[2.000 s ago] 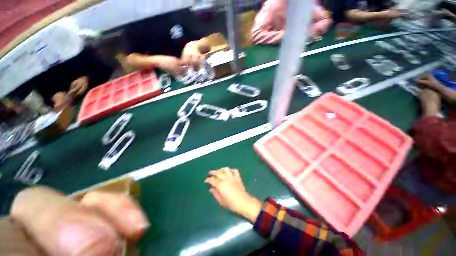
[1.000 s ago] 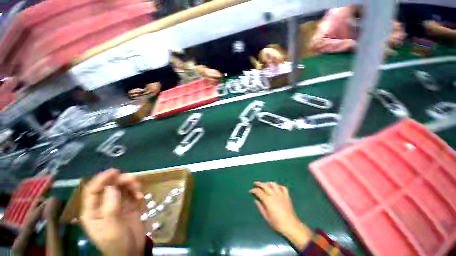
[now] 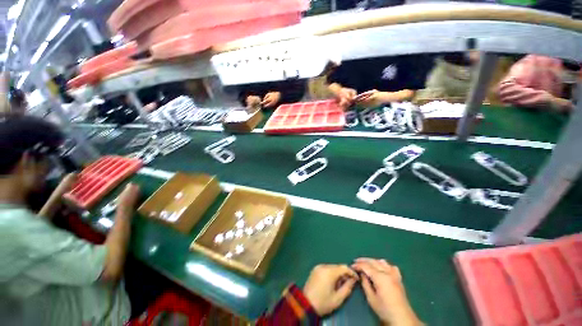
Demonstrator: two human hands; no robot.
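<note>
My left hand (image 3: 328,288) and my right hand (image 3: 383,285) meet over the green bench at the bottom centre, fingertips together. A small dark spot shows between the fingers; I cannot tell whether it is a held part or shadow. A cardboard box (image 3: 276,245) lies left of my hands, with small white fittings (image 3: 239,224) scattered inside. A pink-red compartment tray (image 3: 472,270) lies to the right of my hands, cut off by the picture's edge.
A second cardboard box (image 3: 203,207) adjoins on the left, beside a seated person (image 3: 57,255). White oval housings (image 3: 376,184) lie on the green conveyor (image 3: 255,169) ahead. A metal post (image 3: 542,184) rises at right. People sit across, near another red tray (image 3: 306,118).
The view has swung left. My left hand has moved from above the cardboard box to my right hand, and their fingertips now meet. More of the box shows.
</note>
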